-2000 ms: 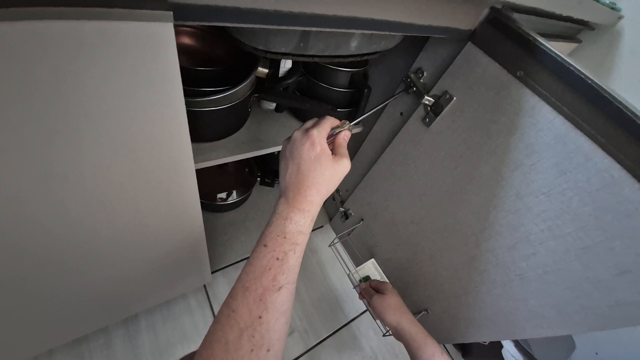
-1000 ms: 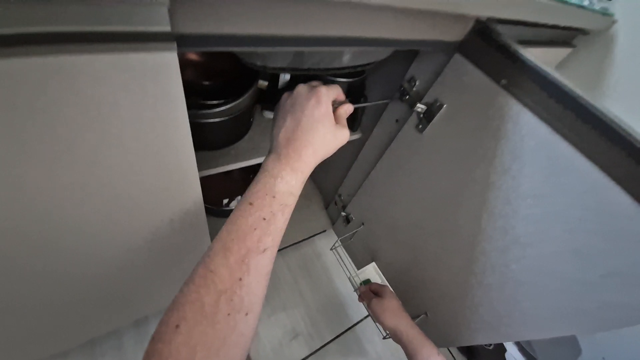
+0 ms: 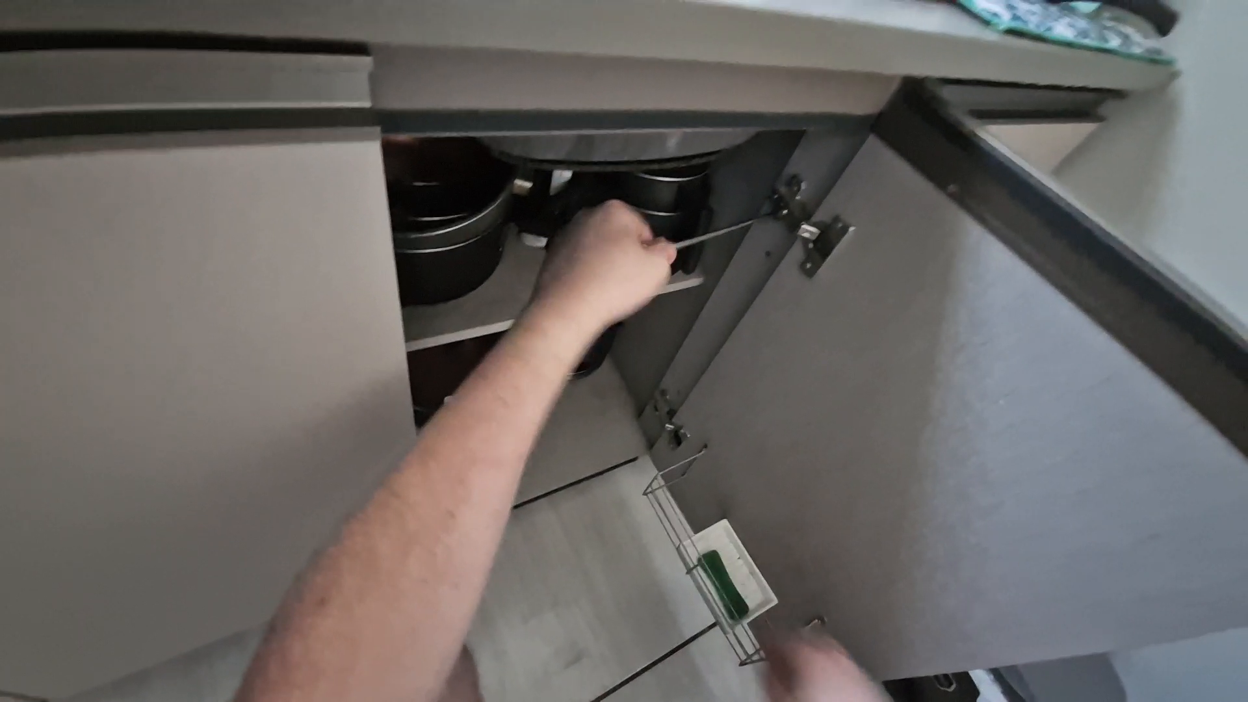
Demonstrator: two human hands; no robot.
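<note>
My left hand (image 3: 604, 263) is closed around the handle of a screwdriver, whose thin metal shaft (image 3: 717, 233) reaches right to the upper hinge (image 3: 792, 203) inside the cabinet; the hand hides the handle. The hinge's other part (image 3: 825, 244) is on the open grey cabinet door (image 3: 975, 409). A lower hinge (image 3: 671, 419) joins the same door. My right hand (image 3: 819, 668), blurred and partly cut off by the bottom edge, is just below a wire rack (image 3: 673, 517) at the door. A white dish (image 3: 756, 585) with a green object (image 3: 723, 585) sits at the rack.
Dark pots (image 3: 448, 263) stand on the cabinet shelf (image 3: 458, 322) behind and left of my left hand, with more cookware below. A closed grey cabinet front (image 3: 185, 390) is at the left. Above runs the countertop (image 3: 634, 29), with a patterned cloth (image 3: 1072, 29) at its right end.
My right hand has moved down, off the white dish at the wire rack, uncovering the green object. My left hand still holds the screwdriver toward the upper hinge.
</note>
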